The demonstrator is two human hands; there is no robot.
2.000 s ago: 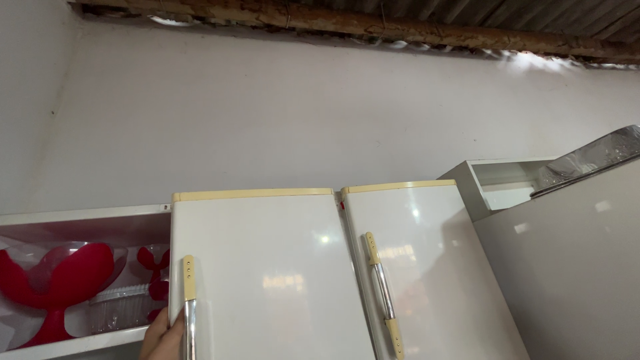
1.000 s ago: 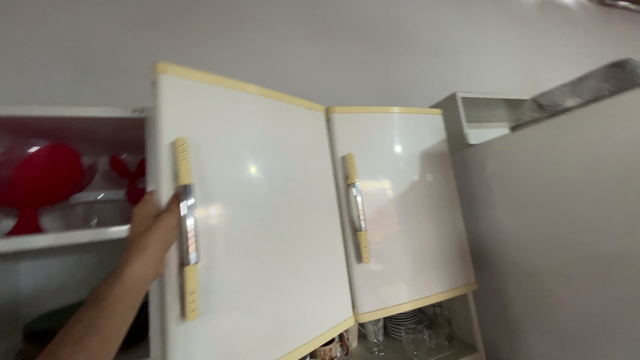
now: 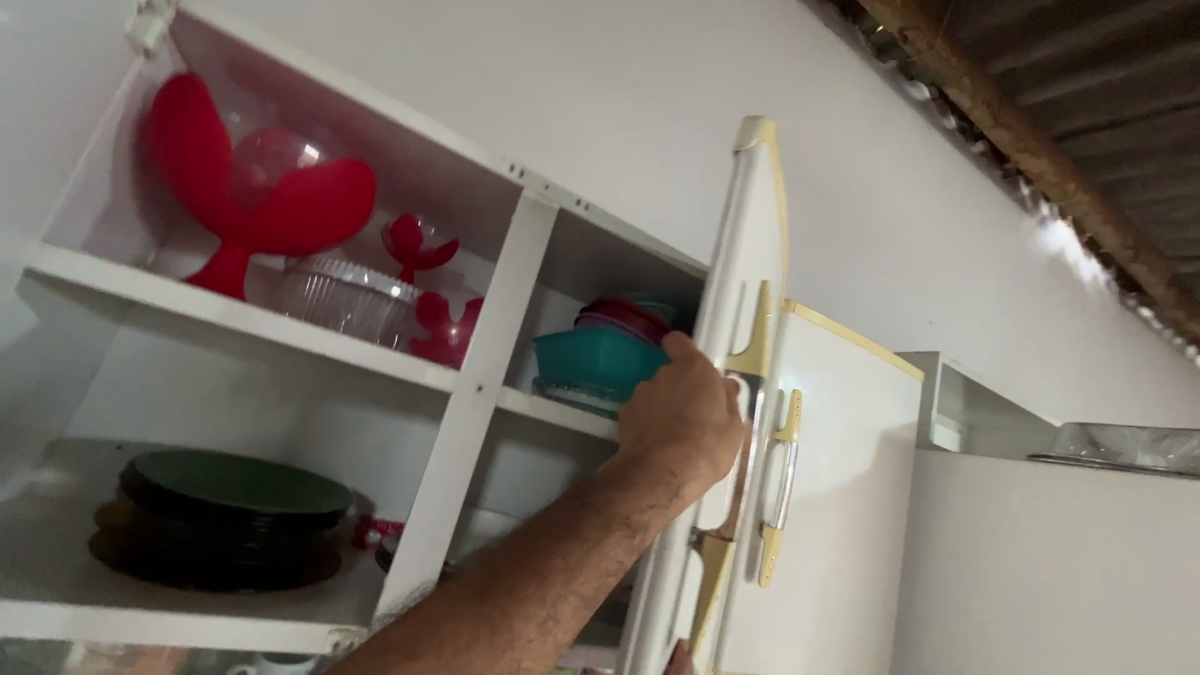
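My left hand (image 3: 684, 408) reaches up from below and is closed at the free edge of a white cabinet door (image 3: 698, 572), beside its yellow and chrome handle (image 3: 747, 412). The door stands swung out, nearly edge-on. Behind the hand, a teal bowl (image 3: 600, 361) with dark red and other dishes stacked in it sits on the upper shelf. Fingertips of my right hand (image 3: 681, 658) show low at the door's edge; the rest of that hand is hidden. Left of the divider are a large red petal-shaped stand (image 3: 258, 211), smaller red ones and a ribbed clear bowl (image 3: 352, 295).
Dark green plates (image 3: 239, 483) are stacked on the lower left shelf. A vertical divider (image 3: 478, 394) parts the compartments. To the right is another closed door (image 3: 834, 469) with a handle, then a tall pale surface (image 3: 1050, 562) with a plastic-wrapped tray (image 3: 1125, 445) on top.
The door has swung open to the right, baring the compartment with the teal bowl. My left hand has moved with the door. Fingertips now show low at its edge. The view has shifted and tilted.
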